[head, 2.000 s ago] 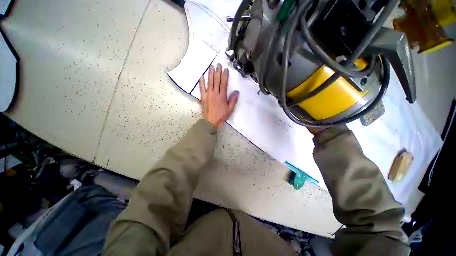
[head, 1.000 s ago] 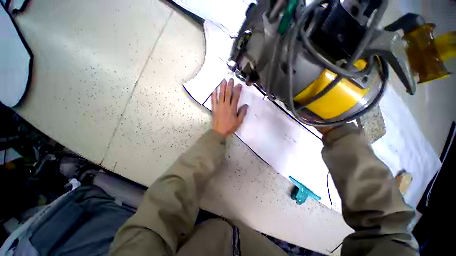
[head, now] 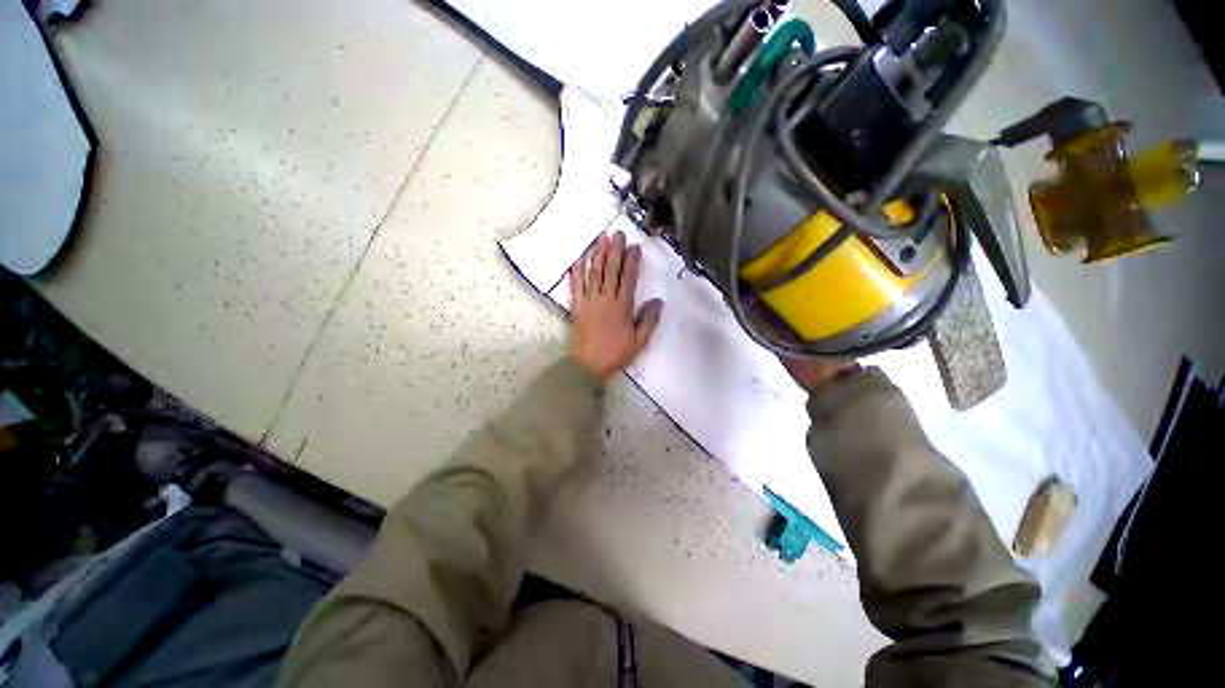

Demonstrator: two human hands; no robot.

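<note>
The grey cutting machine (head: 820, 202) with a yellow band and looped grey cable stands over the white paper marker (head: 732, 383). My left hand (head: 609, 309) lies flat on the paper near its edge, fingers slightly apart, holding nothing. A dark cut line runs by my fingertips, beside a curved white piece (head: 558, 222). My right hand (head: 814, 370) is mostly hidden behind the machine's motor; only the part near the wrist shows, so its grip cannot be seen. A green spring clamp (head: 795, 527) sits at the paper's near edge.
A speckled stone weight (head: 970, 352) and a small tan block (head: 1045, 518) lie on the paper to the right. A yellow plug and socket (head: 1108, 191) hang at upper right. Another white-topped piece (head: 40, 148) is at far left on the cream table (head: 309, 202). Fabric bundles lie below the table's edge.
The machine and my right forearm appear further left in the view, uncovering more of the stone weight and tan block. My left hand stays flat near the same cut line.
</note>
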